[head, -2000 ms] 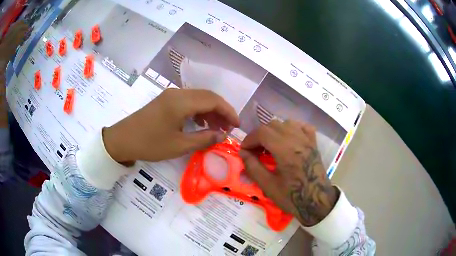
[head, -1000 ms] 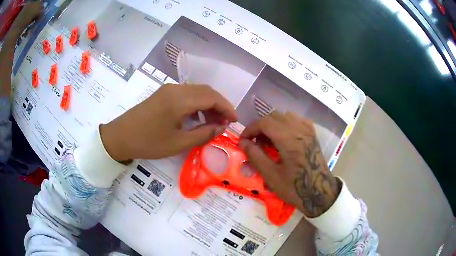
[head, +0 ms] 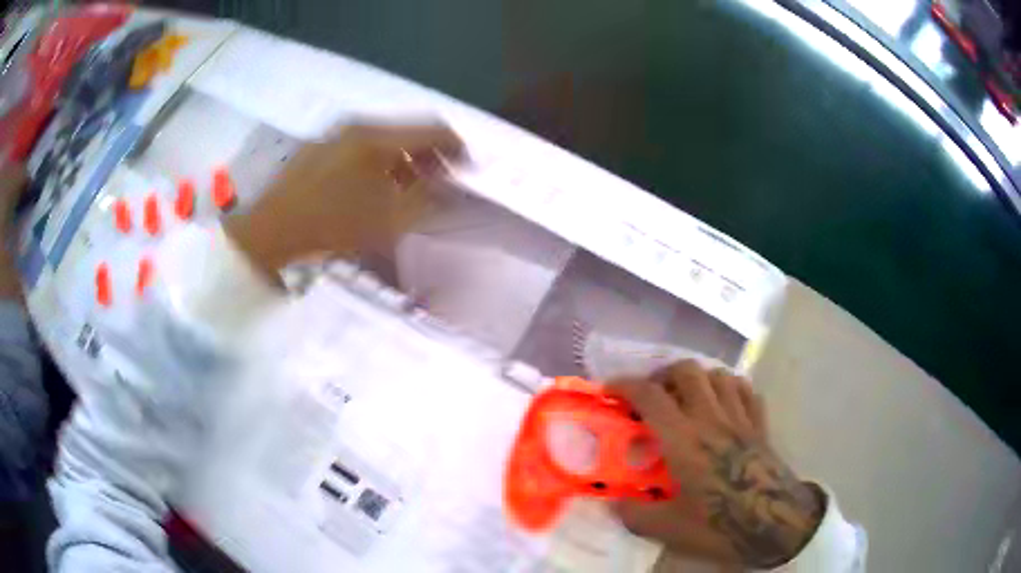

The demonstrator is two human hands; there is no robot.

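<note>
An orange-red controller shell (head: 582, 442) is at the lower right over the printed sheet (head: 448, 392). My right hand (head: 717, 459) grips its right side and covers that grip. My left hand (head: 347, 190) is away from the shell, above the upper part of the sheet. It is blurred, and I cannot tell whether its fingers hold anything. Several small orange-red top-edge pieces (head: 185, 200) lie in rows on the left part of the sheet. My left sleeve hides the area below them.
A dark green conveyor belt (head: 717, 146) runs beyond the sheet. Beige bench cover (head: 862, 414) lies to the right. At the far left are a bag of red-orange parts (head: 67, 56), yellow-orange parts (head: 157, 58), dark grey parts (head: 78, 123) and another person's arm (head: 11, 235).
My left hand has left the shell's top edge and moved up and left. The shell and my right hand sit farther right and lower in view. The camera view has shifted.
</note>
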